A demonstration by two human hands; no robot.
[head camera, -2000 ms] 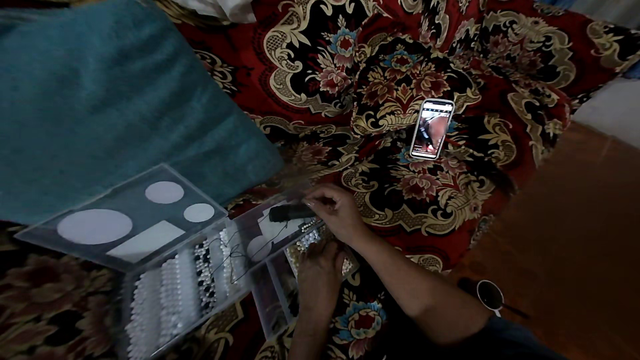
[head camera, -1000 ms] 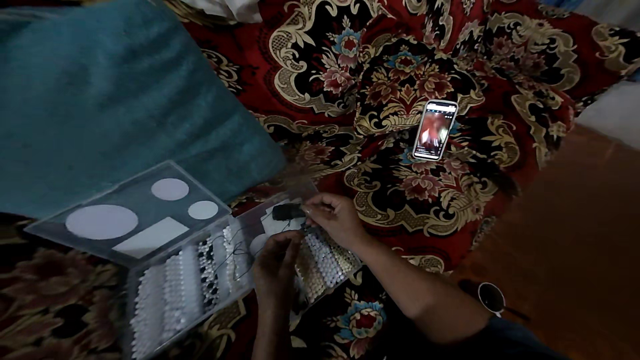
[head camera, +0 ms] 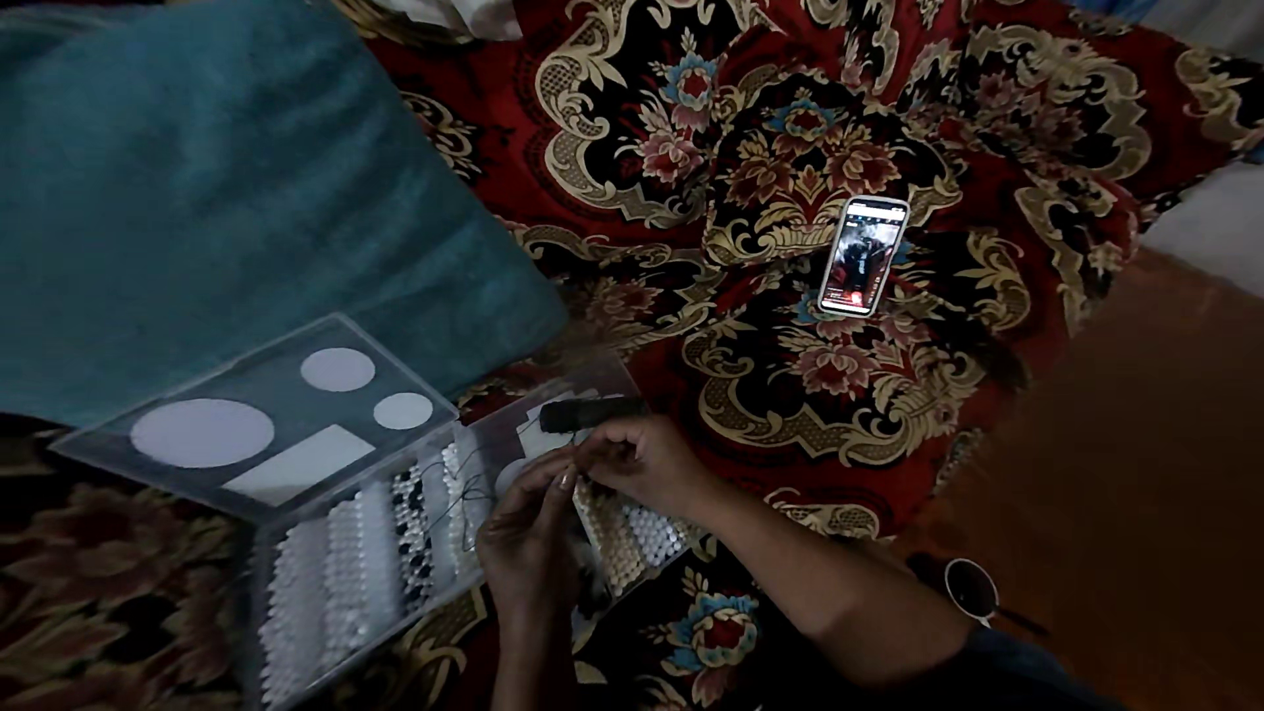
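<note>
My left hand [head camera: 533,538] and my right hand [head camera: 647,464] meet at their fingertips above the boxes. They pinch something too small to make out, apparently by a thin dark cord [head camera: 472,492] that loops left over the beads. Just behind my right fingers lies a dark roll [head camera: 590,414], its kind unclear. Below is a clear plastic box [head camera: 380,627] with rows of white beads [head camera: 346,568] and a row of black and white beads [head camera: 411,533]. Cream beads [head camera: 614,543] and white beads [head camera: 656,533] fill a second clear box, partly hidden by my hands.
An open clear lid [head camera: 286,360] with white shapes leans by a teal cushion [head camera: 267,188]. A lit smartphone [head camera: 864,257] lies on the red and black floral cloth [head camera: 790,395]. A round white-rimmed object [head camera: 972,590] is at lower right.
Two seconds ago my left hand was lower, over the second box of beads; it has since moved up to the fingers of my right hand. The picture on the smartphone has changed.
</note>
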